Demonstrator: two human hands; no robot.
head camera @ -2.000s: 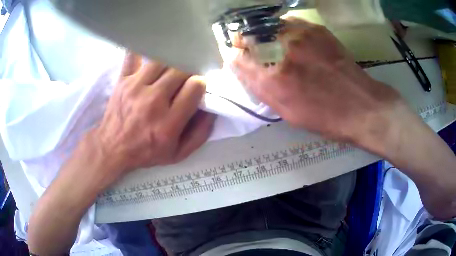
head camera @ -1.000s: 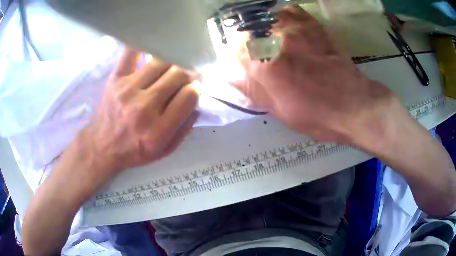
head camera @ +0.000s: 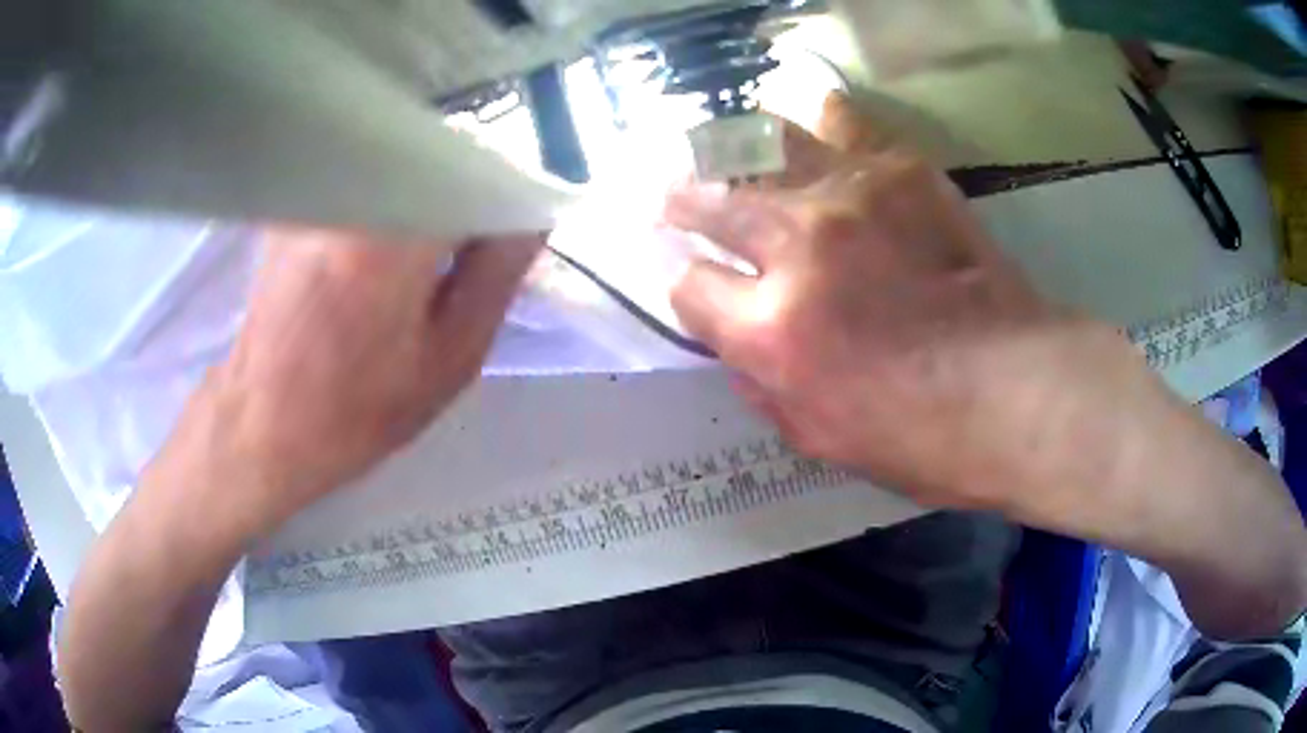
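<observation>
A white garment piece (head camera: 573, 332) lies on the pale table under the sewing machine head (head camera: 258, 115), with a thin dark piping line (head camera: 625, 301) along its curved edge. My left hand (head camera: 358, 344) lies on the cloth at the left; its fingertips are hidden behind the machine head. My right hand (head camera: 874, 301) has bent fingers at the cloth's edge beside the bright needle area, with a bit of white between thumb and fingers. Glare hides the needle and presser foot. A black coiled part with a cream block (head camera: 738, 148) hangs above my right fingers.
Dark thread snips (head camera: 1187, 165) lie on the table at the right, near a dark slot (head camera: 1061, 173). A printed ruler (head camera: 688, 494) runs along the front edge. White cloth (head camera: 1140, 637) hangs right of the lap, and more (head camera: 265, 695) lies low on the left.
My right hand has come down and toward me from behind the coiled part, its fingers now bent at the cloth edge. My left fingers have gone behind the machine head, which covers more of the view.
</observation>
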